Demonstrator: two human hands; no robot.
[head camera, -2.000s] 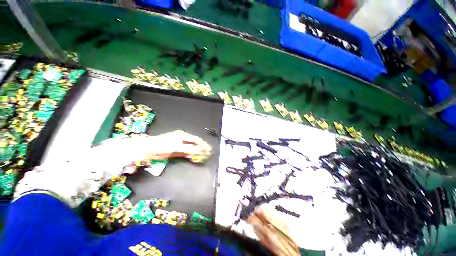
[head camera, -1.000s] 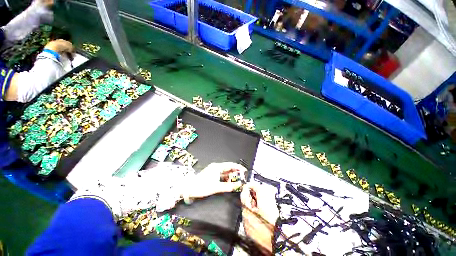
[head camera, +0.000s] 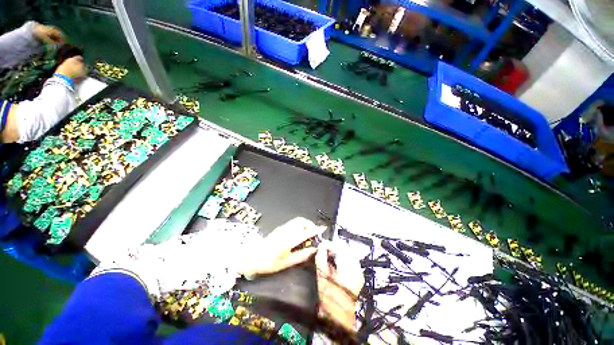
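Note:
My left hand (head camera: 288, 248), in a patterned white sleeve cover, is over the black tray (head camera: 296, 185) with its fingers closed on a small circuit board (head camera: 306, 245), mostly hidden by the fingers. My right hand (head camera: 338, 281) meets it at the tray's right edge, fingertips pinched together at the board; a dark blurred lead runs below that hand. Whether the right fingertips grip the lead cannot be told. More circuit boards (head camera: 232, 193) lie in the tray's left part. Black leads (head camera: 396, 252) lie loose on the white sheet (head camera: 464, 259) to the right.
A heap of black leads (head camera: 538, 310) lies at the lower right. Beyond, the green conveyor belt (head camera: 377, 135) carries a row of boards and scattered leads. Blue bins (head camera: 495, 128) stand behind it. A neighbour's full tray (head camera: 101, 158), a metal post (head camera: 143, 50) and another person's hands (head camera: 73, 67) are at left.
My left hand has moved from reaching over the tray to meet my right hand, which came up from the leads. Over the last second, both stay together. The view has shifted.

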